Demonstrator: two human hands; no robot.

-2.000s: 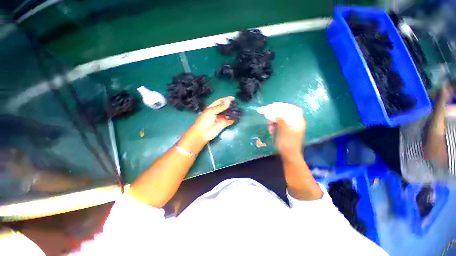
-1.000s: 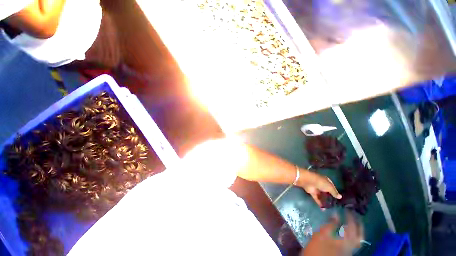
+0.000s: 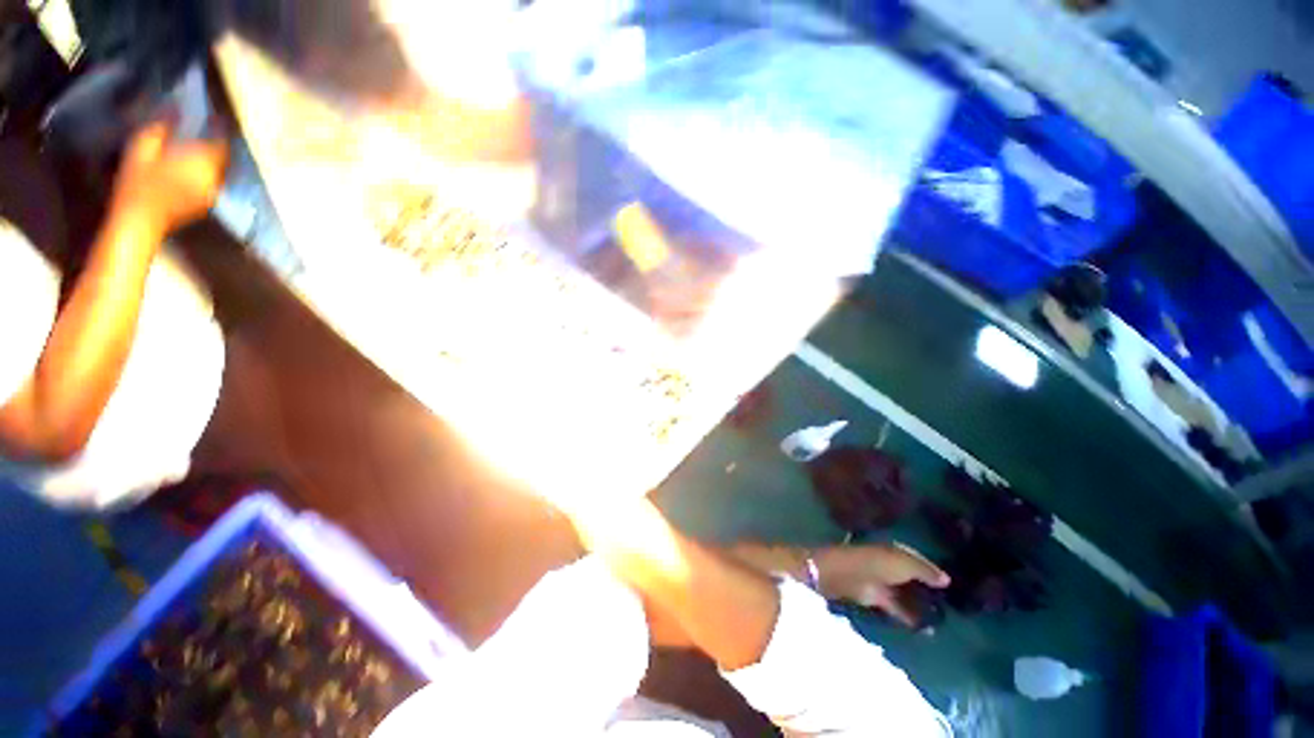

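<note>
My left hand (image 3: 872,577), with a band at its wrist, pinches a small black piece (image 3: 917,604) over the green bench. My right forearm crosses over the left one toward the lit enclosure. My right hand (image 3: 627,536) is washed out by glare, so its fingers and any content cannot be told. A white squeeze bottle (image 3: 1048,678) lies right of the left hand. Another white bottle (image 3: 814,441) lies beyond it, beside a dark cluster (image 3: 860,486). A larger black heap (image 3: 994,541) lies just behind the left hand.
The glaring enclosure (image 3: 533,339) holds brown-and-tan pieces. A pale-rimmed blue crate (image 3: 353,577) of brown-gold pieces is low at left. A person's arm (image 3: 108,296) is at far left. A blue crate (image 3: 1203,670) stands at lower right. More blue crates sit at upper right.
The view has swung left. My right hand has left the area by the right-hand bottle and reached left across my left arm. The bottle lies on the bench. My left hand stays by the heap.
</note>
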